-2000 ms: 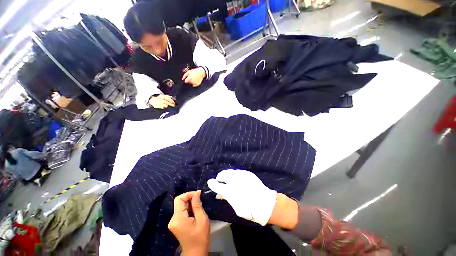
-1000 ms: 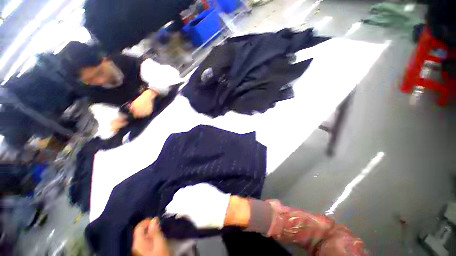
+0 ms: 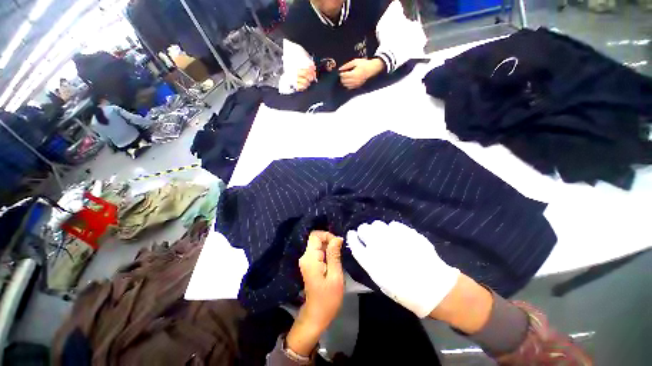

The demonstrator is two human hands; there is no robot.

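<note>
Dark pinstriped trousers (image 3: 443, 186) lie bunched over the near part of the white table, with thin pale broken stripes. My left hand (image 3: 323, 268) is bare and pinches the dark cloth at the near edge between thumb and fingers. My right hand (image 3: 404, 266), in a white glove, lies on the cloth just right of it, fingers pointing left. A small dark tip shows at the gloved fingers; I cannot tell what it is. The cloth between the hands is dark and its details are hidden.
A person (image 3: 350, 43) in a black-and-white jacket handles dark cloth across the white table (image 3: 286, 132). A large black garment pile (image 3: 543, 100) with a white loop lies at right. Brown garments (image 3: 157, 307) are heaped at lower left, near a red stool (image 3: 91, 218).
The view has swung left, so the table and trousers sit further right and the brown heap shows. My hands stay close together at the cloth's near edge.
</note>
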